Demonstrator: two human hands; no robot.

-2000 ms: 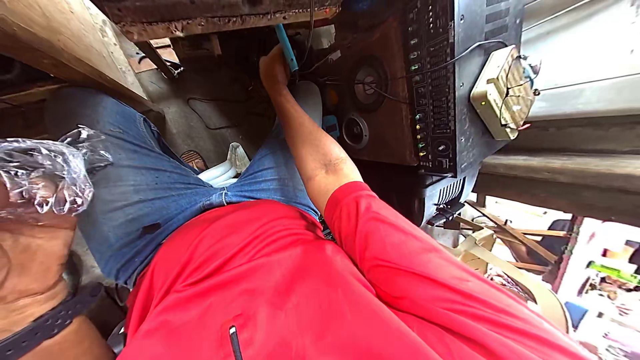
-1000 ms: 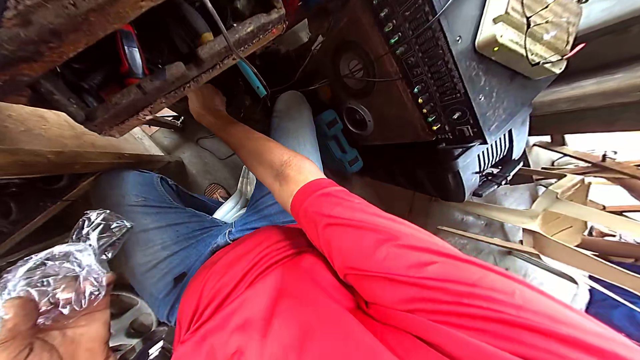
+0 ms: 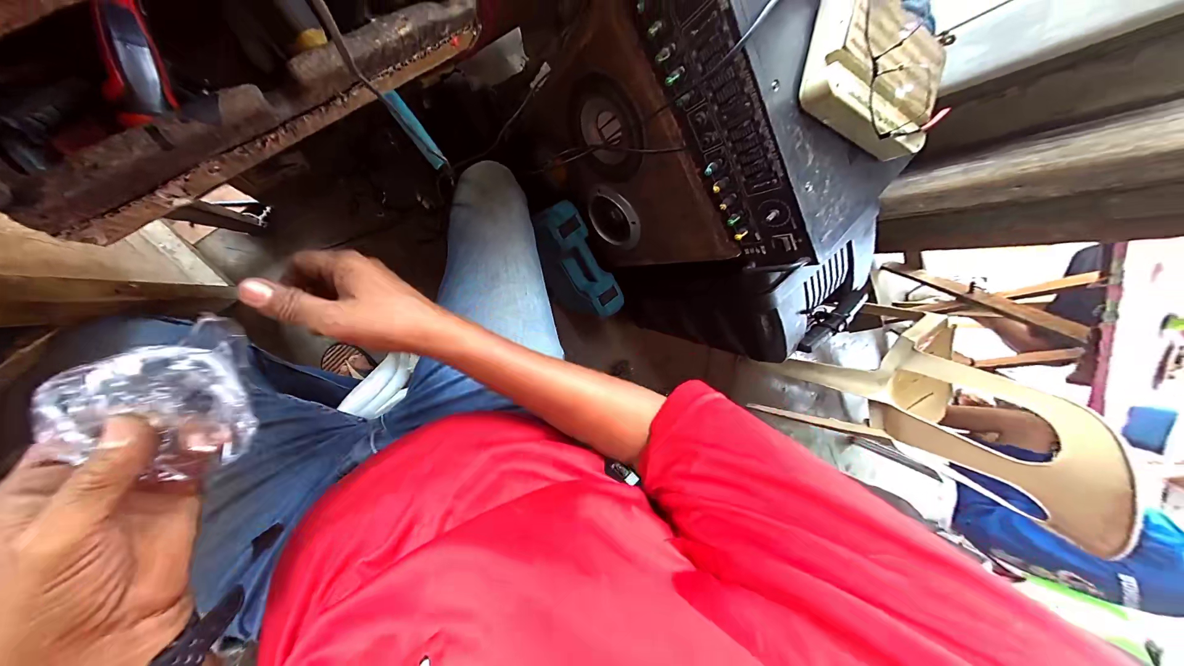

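My left hand (image 3: 111, 518), at the lower left with a dark wrist strap, grips a crumpled clear plastic bag (image 3: 148, 398) between thumb and fingers. Dark contents show faintly through the plastic; what they are cannot be told. Above my jeans, to the upper right of the bag, my right hand (image 3: 347, 301) is in the air with its thumb apart and the other fingers loosely curled. Nothing shows in it. A tool with a teal handle (image 3: 413, 129) hangs by the rough edge of a wooden workbench (image 3: 231, 153), above and to the right of my right hand.
A red and grey tool (image 3: 134, 65) lies on the bench. At the upper right are a speaker cabinet (image 3: 666, 203), an audio mixer or amplifier (image 3: 740, 139) and a cream box with wires (image 3: 869, 79). A teal case (image 3: 578, 259) stands beside my knee. A cream plastic chair (image 3: 999, 398) is farther right.
My right hand has come away from the bench edge beside the teal-handled tool and toward the bag. My left hand still holds the bag. The view has shifted, showing more of the bench top.
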